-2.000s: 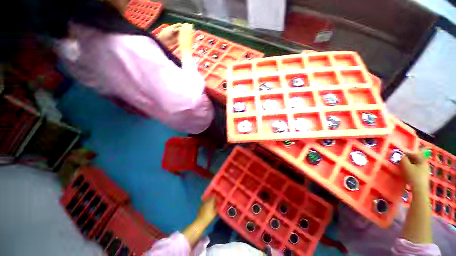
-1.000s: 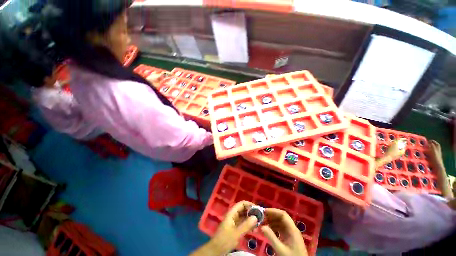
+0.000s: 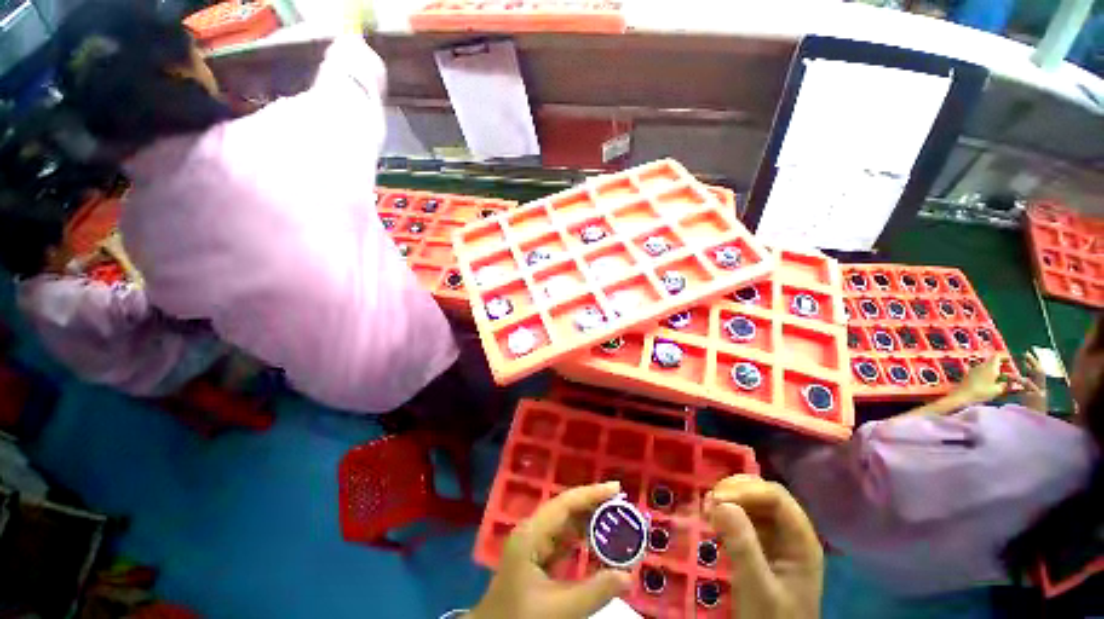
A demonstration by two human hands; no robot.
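Note:
My left hand (image 3: pixel 551 562) holds a round watch head (image 3: pixel 619 532) by its silver rim between thumb and fingers. Its dark face points up at me and shows pale streaks. My right hand (image 3: pixel 769 556) is just right of it, apart from the watch head, with fingers bent and thumb near them; whether it pinches something small cannot be told. Below both hands is a red-orange grid tray (image 3: pixel 502 502). Dark watch heads lie in several right-hand pockets; my hands hide part of it.
Two crossed orange trays (image 3: pixel 490 351) with watch heads lie ahead. A person in pink (image 3: pixel 279 242) is at left, another (image 3: pixel 969 484) at right beside a filled tray (image 3: pixel 926 327). A red stool (image 3: pixel 381 490) stands left of the lap tray. A paper sheet on a dark board (image 3: pixel 847 151) stands behind.
My right hand has come off the watch head, which my left hand now holds alone, face towards me. The view has turned right. The person at left now reaches up to the ledge.

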